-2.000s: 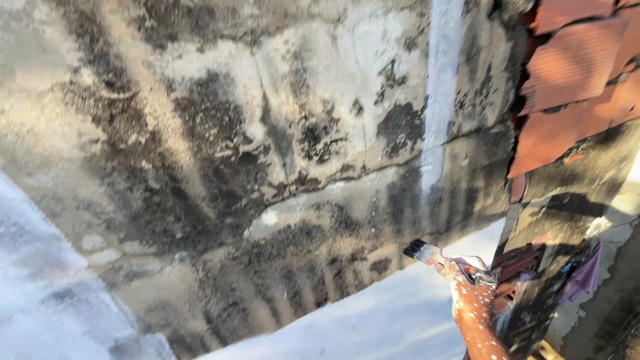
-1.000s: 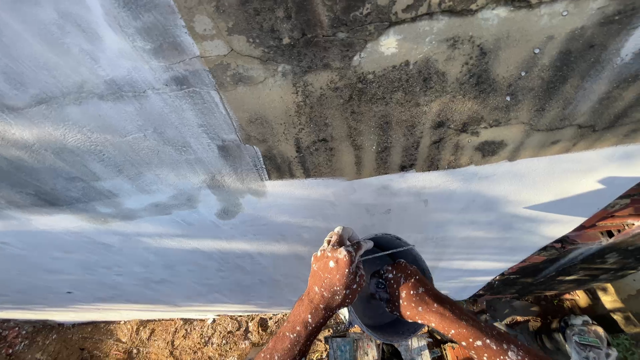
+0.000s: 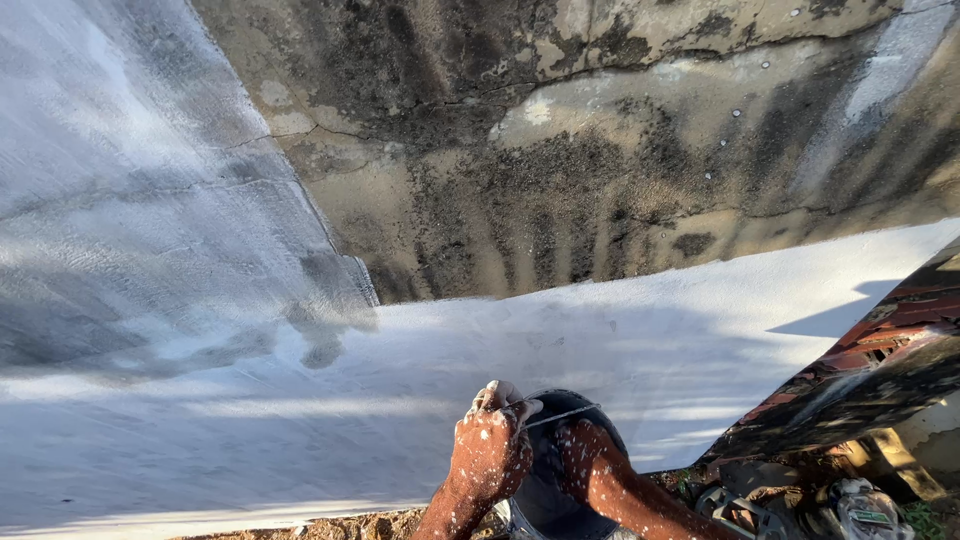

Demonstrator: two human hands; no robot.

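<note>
My left hand [image 3: 491,439], spotted with white paint, is closed around the thin handle of a dark bucket [image 3: 551,495] at the bottom centre. My right hand [image 3: 585,454] reaches down inside the bucket; its fingers are hidden, and whether it holds a brush there cannot be seen. Behind the bucket stands a wall with a white painted band [image 3: 675,322] along its lower part. Above that band the wall surface [image 3: 525,195] is bare, stained and cracked. A thinner, greyish white coat [image 3: 150,195] covers the left part of the wall.
Clay roof tiles [image 3: 900,330] edge a dark sloping surface at the right. A clear plastic container [image 3: 870,514] lies among clutter at the lower right. Brown, rough ground [image 3: 360,529] runs along the wall's foot.
The view has swung left and down since two seconds ago, when a hand held a paintbrush at the wall. Over the last second my right hand stays in the bucket and my left on its handle.
</note>
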